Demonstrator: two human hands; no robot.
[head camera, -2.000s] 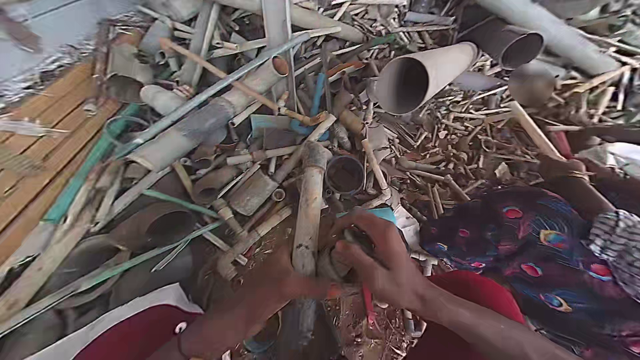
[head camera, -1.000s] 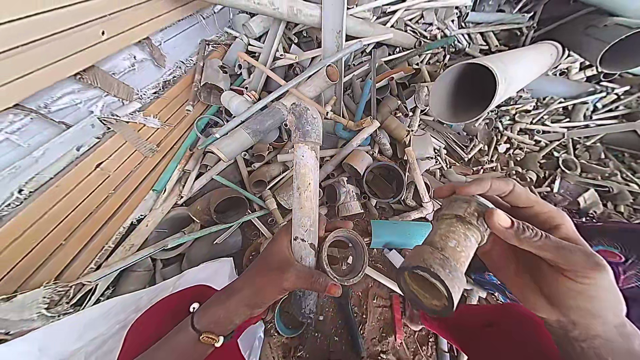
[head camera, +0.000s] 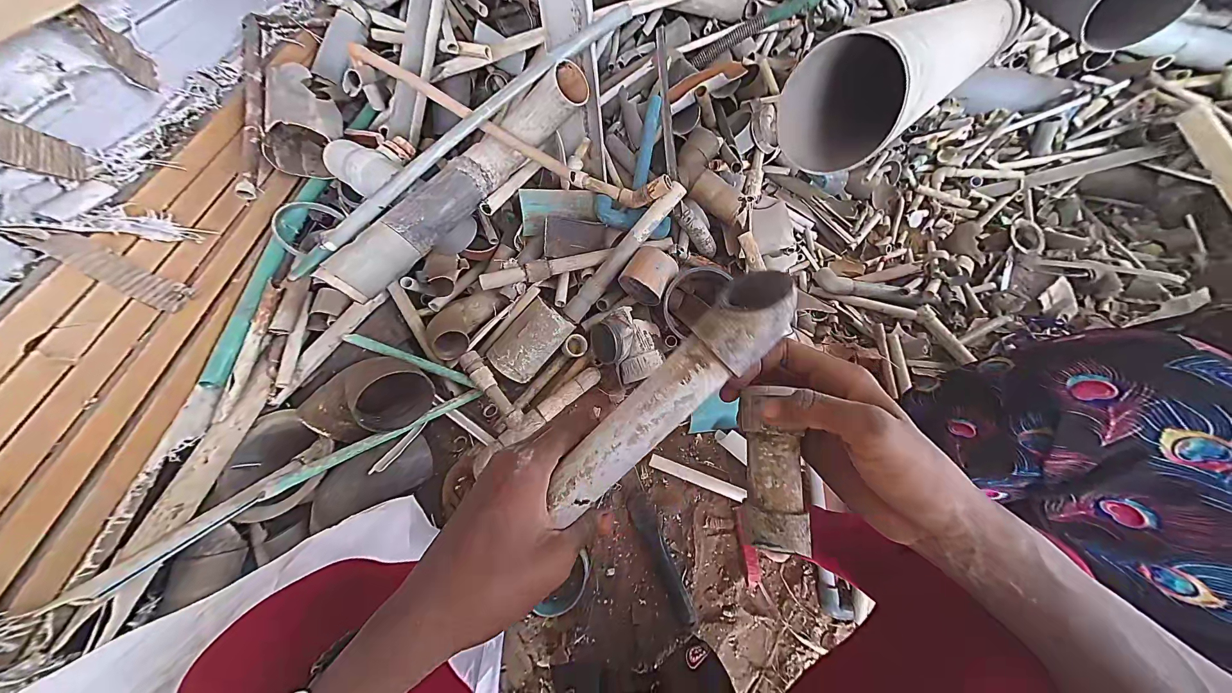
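My left hand (head camera: 510, 539) is closed round the lower end of a dirty plastic pipe with an elbow fitting (head camera: 674, 395), which slants up to the right. The elbow's dark opening lies just above the fingers of my right hand (head camera: 857, 433). That hand holds a short worn pipe fitting (head camera: 778, 472), hanging nearly upright with its wider collar at the bottom. Whether my right fingertips also touch the long pipe is unclear. On the soil below lies a dark-handled tool (head camera: 662, 558), its kind hard to tell.
A heap of scrap pipes and fittings (head camera: 525, 342) spreads ahead. A wide grey pipe (head camera: 895, 82) lies at the upper right, orange-brown slatted panels (head camera: 144, 337) on the left. Peacock-feather patterned cloth (head camera: 1088, 462) is at the right. A green strip (head camera: 327, 462) crosses the left side.
The long pipe, upright one second ago, now slants to the right. The short fitting, held apart at the right then, is now beside it and nearly upright. The round collar seen by my left hand no longer shows there.
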